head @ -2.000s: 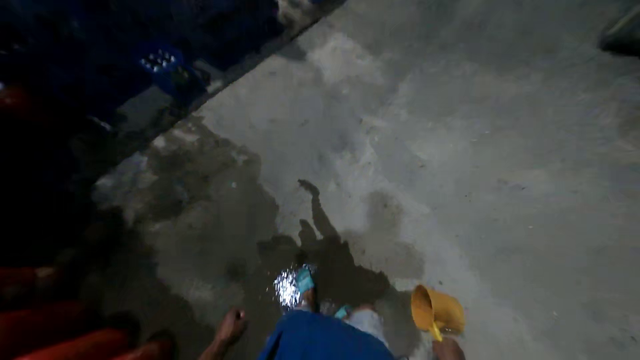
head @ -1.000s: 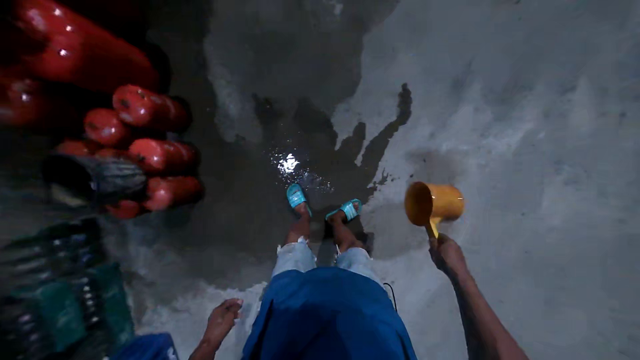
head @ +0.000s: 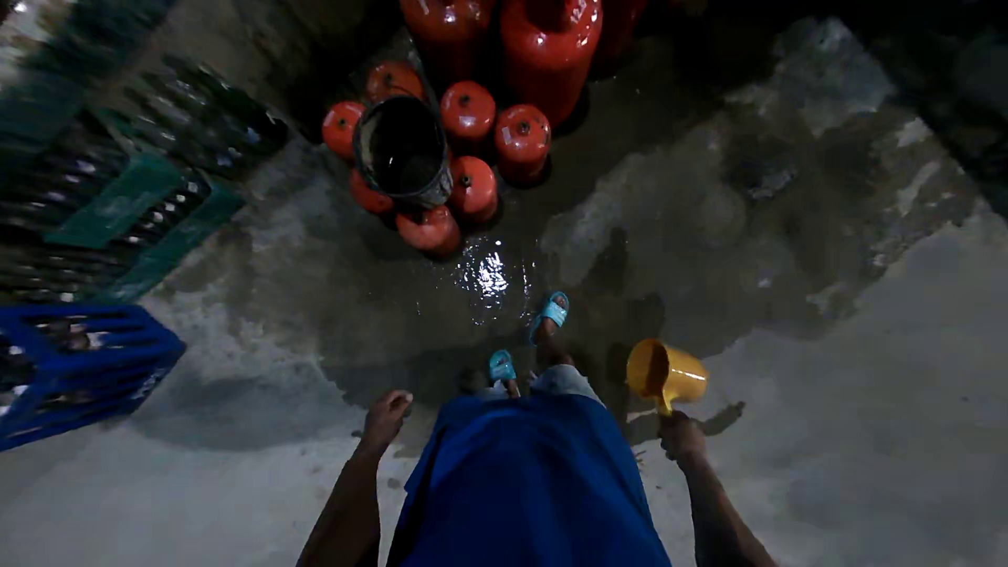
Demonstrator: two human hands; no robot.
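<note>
My right hand grips the handle of a yellow plastic dipper, which is tipped sideways so that its mouth faces left. Whether it holds water cannot be told. Left of my blue shirt, my left hand hangs with its fingers curled, and nothing shows in it. Ahead of my feet, a dark bucket stands among or on several small red gas cylinders; its base is hidden. Larger red cylinders stand behind them, wet and shiny.
Wet concrete floor spreads around my light blue slippers. At the left stand a blue plastic crate and green crates with bottles. A dark edge runs along the upper right.
The view has swung strongly to the left, bringing the cylinders, bucket and crates ahead of me. My feet have stepped. The yellow dipper stays in my right hand.
</note>
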